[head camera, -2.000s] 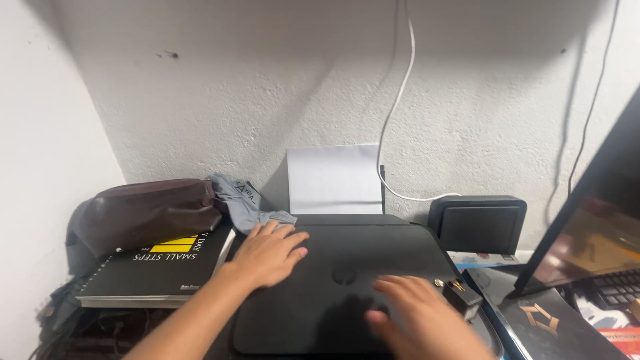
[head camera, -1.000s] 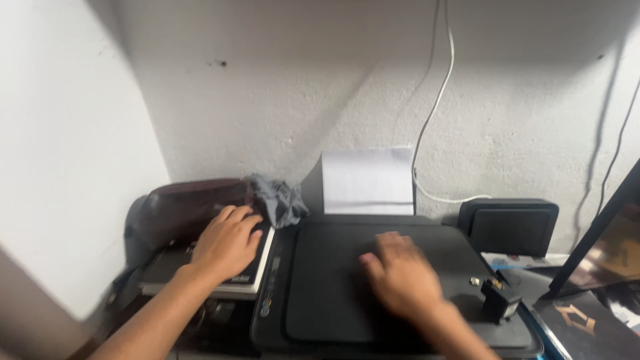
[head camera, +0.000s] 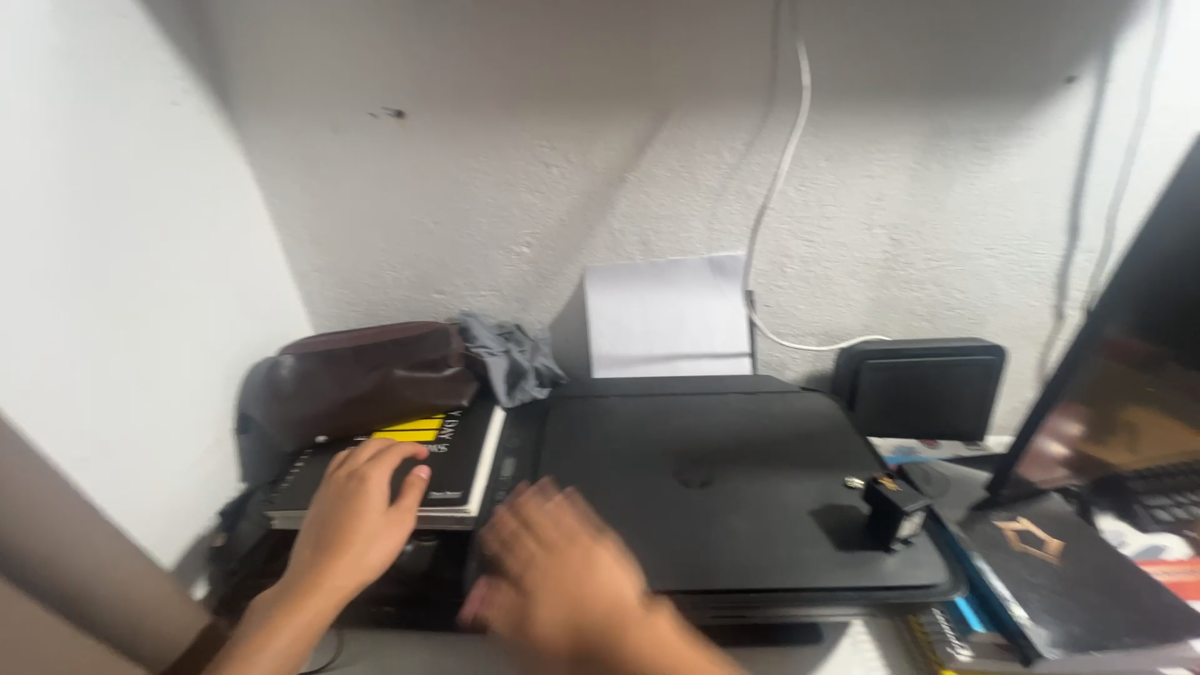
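My left hand rests on or just over a black spiral notebook with a yellow patch, its fingers apart and nothing held. Blurred by motion, my right hand is over the left front edge of a black printer, empty; whether it touches the lid cannot be told. Behind the notebook lies a dark brown leather-like pouch, with a crumpled grey cloth beside it. White paper stands upright in the printer's rear. A small black power adapter sits on the lid's right side.
A black box-like device with a white cable stands behind the printer at right. Farther right are a dark book, a monitor and part of a keyboard. A wall rises behind.
My left hand has gone from the printer lid to the notebook at left. My right hand has moved left across the lid to its left front edge.
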